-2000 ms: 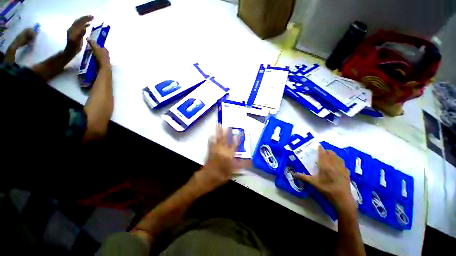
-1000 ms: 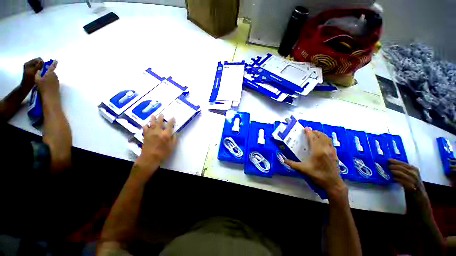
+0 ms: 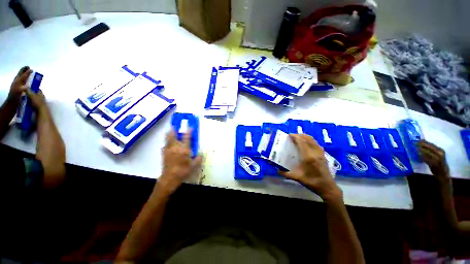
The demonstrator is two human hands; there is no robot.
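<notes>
My left hand (image 3: pixel 180 160) is on a blue insert tray (image 3: pixel 185 129) flat on the table, its fingers over the tray's lower part. My right hand (image 3: pixel 312 162) holds a white and blue retail box (image 3: pixel 278 149) tilted above the tray row, its end facing left. Several blue trays (image 3: pixel 353 139) with white plugs and coiled cables overlap in a row under and right of that box. Three printed boxes (image 3: pixel 136 121) lie side by side left of my left hand. A single flat box (image 3: pixel 223 90) lies beyond.
A pile of empty boxes (image 3: pixel 281 80) lies before a red bag (image 3: pixel 335 41) and black bottle (image 3: pixel 286 32). Another person's hand (image 3: pixel 433 157) touches a tray at right. A person at far left holds a box (image 3: pixel 30 100). A cable heap (image 3: pixel 433 72) and phone (image 3: pixel 91 34) also show.
My left hand has left the printed boxes and moved right onto a blue tray, now apart from the row. The other person's hand at right has moved to a tray beyond the row's end.
</notes>
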